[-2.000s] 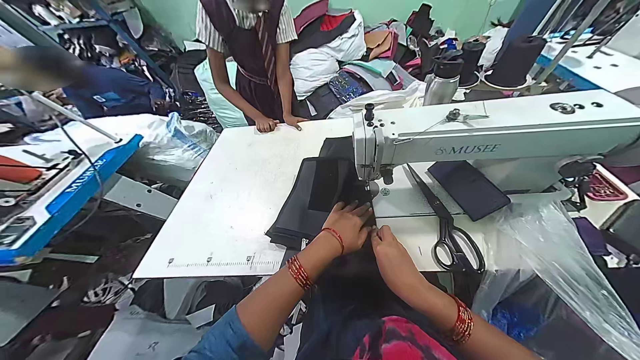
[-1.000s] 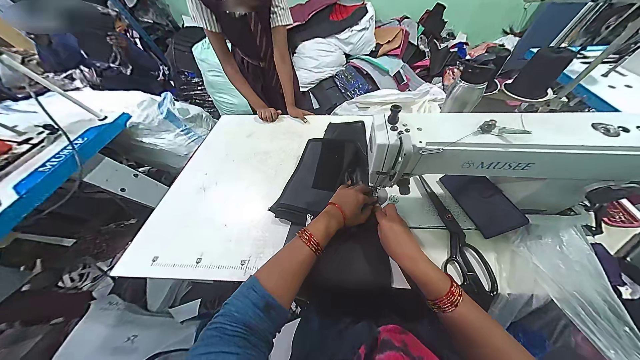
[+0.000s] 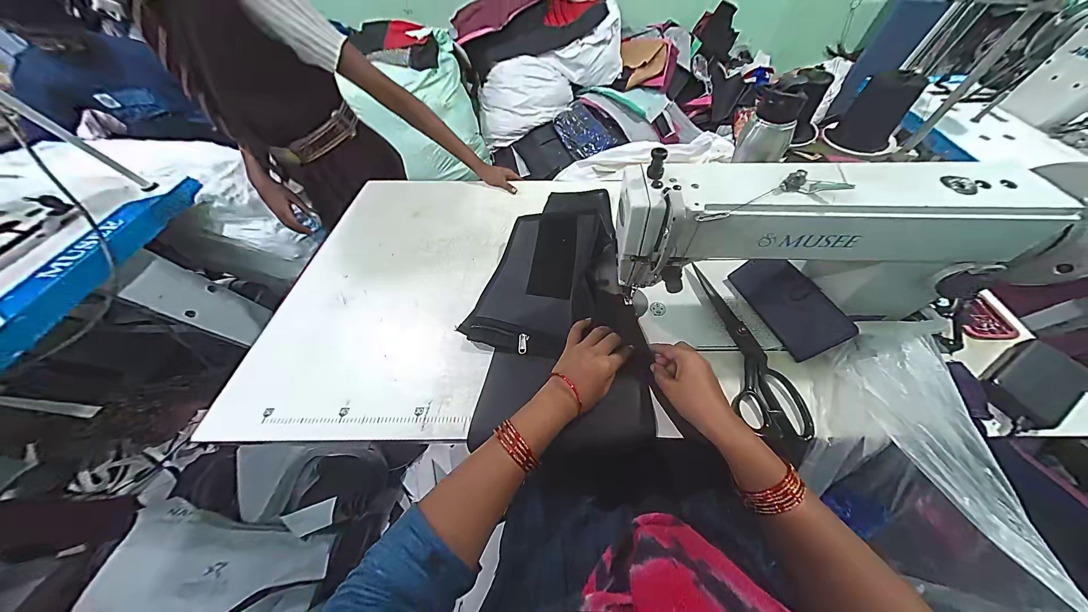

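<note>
Black fabric [image 3: 561, 391] with a zipper pull [image 3: 523, 343] lies folded on the white table under the head of a Musee sewing machine [image 3: 816, 221]. My left hand [image 3: 595, 361] rests on the fabric just in front of the needle area [image 3: 629, 296], fingers bent and pressing down. Close by on the right, my right hand [image 3: 684, 378] pinches the fabric's right edge between thumb and fingers. Black-handled scissors [image 3: 752, 361] lie right of that hand, beside a dark flat fabric piece [image 3: 792, 308]. Whether the needle is in the cloth cannot be told.
A person [image 3: 297, 110] stands behind the white table [image 3: 357, 314], one hand on its far edge. Clear plastic [image 3: 926, 425] drapes over the right front. Thread cones [image 3: 875, 110] and a metal bottle [image 3: 769, 123] stand behind the machine. Filled sacks [image 3: 527, 93] are heaped at the back.
Both my hands have moved back from the needle toward me, and a small gap now separates them. The person behind the table has lifted one hand off its edge and holds something clear.
</note>
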